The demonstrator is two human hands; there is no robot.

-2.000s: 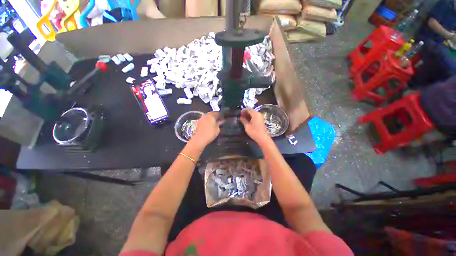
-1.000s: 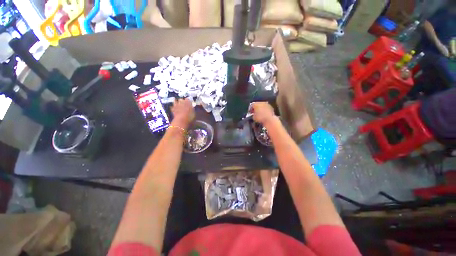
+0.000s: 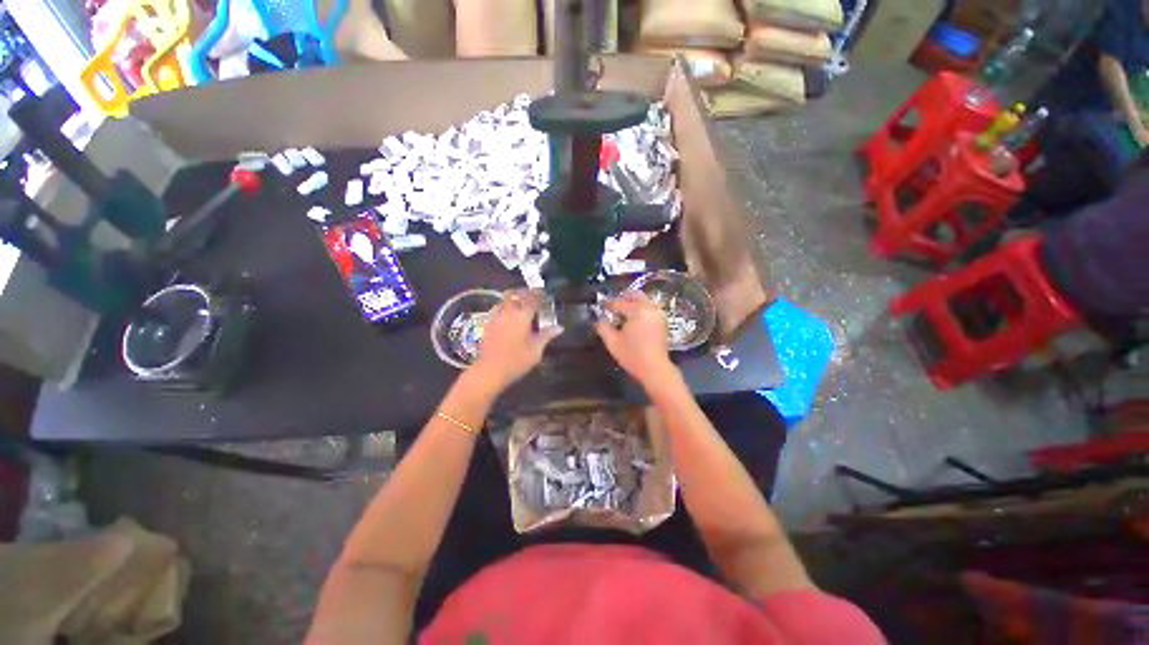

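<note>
My left hand [image 3: 513, 335] is at the left side of the press base, with a small whitish piece [image 3: 547, 324] at its fingertips. My right hand [image 3: 635, 331] is at the right side of the press base, fingers bent together; whether it holds a small part cannot be made out. The dark green hand press [image 3: 575, 233] stands between and behind the hands. The left parts bowl [image 3: 456, 330] is partly covered by my left hand, and the right parts bowl [image 3: 691, 310] sits beside my right hand. Both hold tiny silvery parts.
A heap of white plastic pieces [image 3: 461, 176] lies behind the press, a smartphone [image 3: 367, 267] left of it. An open carton [image 3: 587, 512] of greyish pieces is at my lap. A second press [image 3: 95, 239] and spare bowl [image 3: 169, 331] are at left; red stools [image 3: 989, 321] and a seated person at right.
Since one second ago, my left hand has come from the heap's near edge to the press base. My right hand has moved down and inward beside the base. The view has shifted slightly.
</note>
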